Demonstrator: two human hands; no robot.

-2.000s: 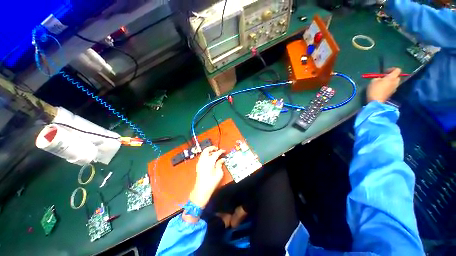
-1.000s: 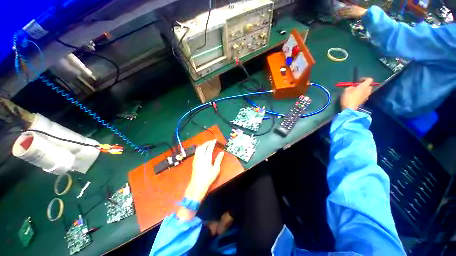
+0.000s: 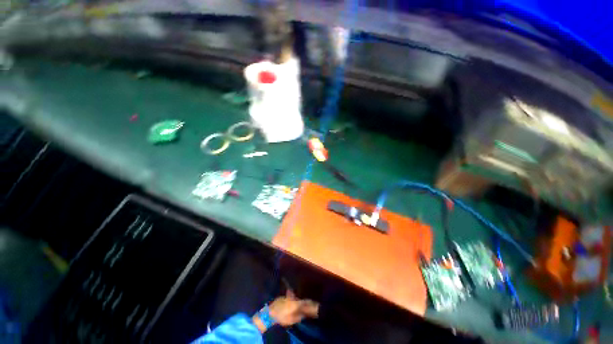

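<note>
The orange mat [image 3: 363, 252] lies on the green bench with nothing on it but the black connector block [image 3: 358, 216], whose blue cable [image 3: 437, 191] runs right to the orange box [image 3: 568, 259]. My left hand [image 3: 294, 310], with a blue wrist strap, is below the bench edge; it is small and blurred, and I cannot tell if it holds anything. Two circuit boards [image 3: 443, 281] lie at and beyond the mat's right edge. Two more boards, one of them touching the mat's left edge [image 3: 274, 199], lie on the left. My right hand is not in view.
A white container [image 3: 277, 101] stands at the back, with pale tape rings [image 3: 216, 143] and a small green board [image 3: 165, 132] left of it. A black slotted tray [image 3: 128, 269] is below the bench at left. The oscilloscope [image 3: 538, 148] stands right. A remote control [image 3: 531, 316] lies lower right.
The view has swung left. My left hand has left the mat and dropped below the bench edge. The board first under it now lies at the mat's right edge. My right hand has gone out of view.
</note>
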